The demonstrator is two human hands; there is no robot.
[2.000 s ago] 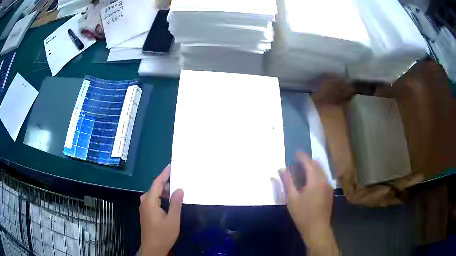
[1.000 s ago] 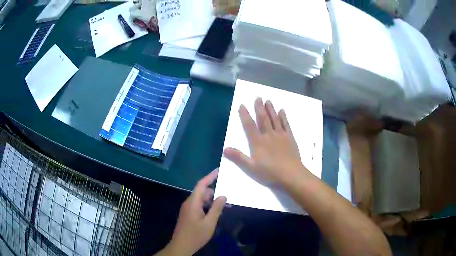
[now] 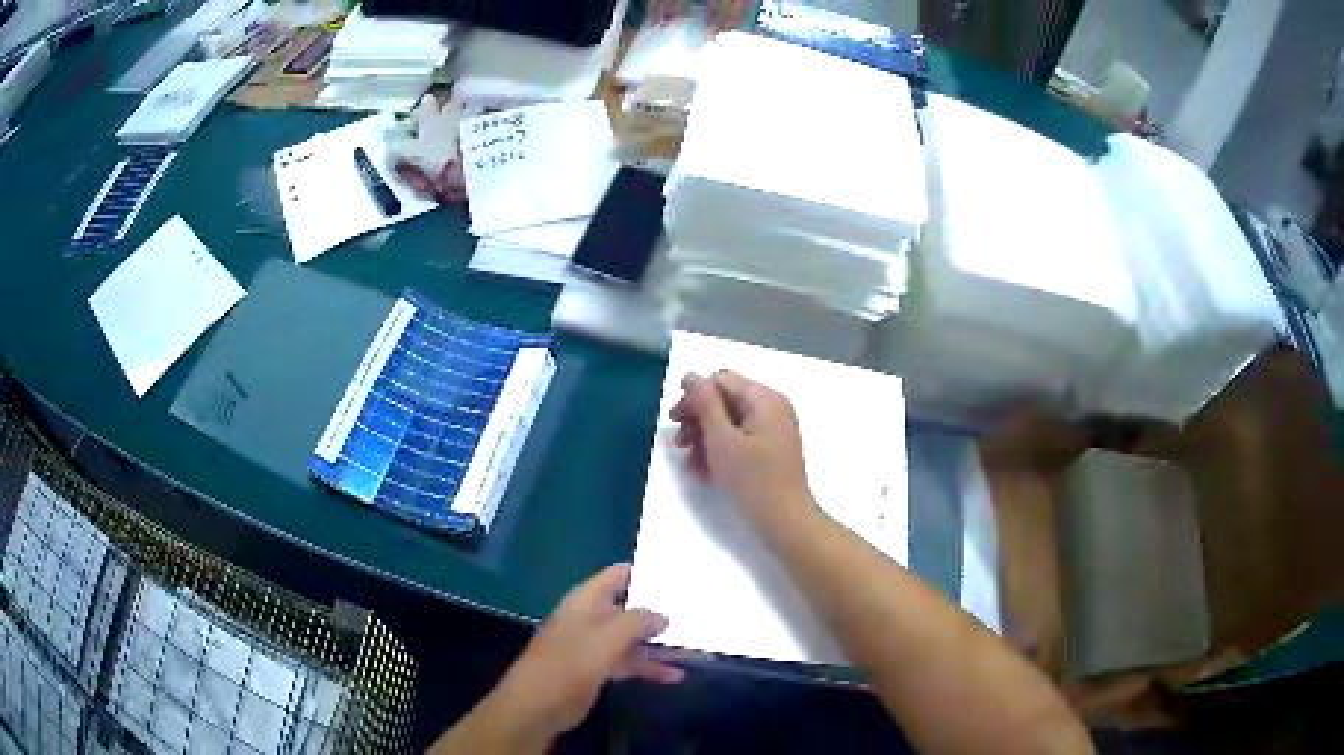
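Note:
A flat white-topped panel (image 3: 840, 561) lies at the bench's front edge. My left hand (image 3: 597, 642) holds its lower left corner, with the thumb at the edge and the other fingers partly hidden. My right hand (image 3: 744, 435) is over the panel's upper left part, fingers curled in and touching or just above the white surface, with nothing visible in them. My right forearm covers the panel's lower middle. Small dark marks show near the panel's right edge. Blue solar cell strings (image 3: 435, 413) with white side bands lie on a grey-green sheet (image 3: 273, 362) at left.
Tall white sheet stacks (image 3: 796, 162) stand behind the panel. A dark phone (image 3: 619, 224), handwritten notes (image 3: 538, 155) and a marker (image 3: 376, 183) lie behind left. An open carton (image 3: 1268, 502) with a grey-green block (image 3: 1135, 561) is at right. A wire mesh cart (image 3: 192, 590) is at lower left.
My right hand has gone from the lower right edge onto the sheet, first spread flat, now curled. My left hand stays at the lower left corner. The view has shifted left and up.

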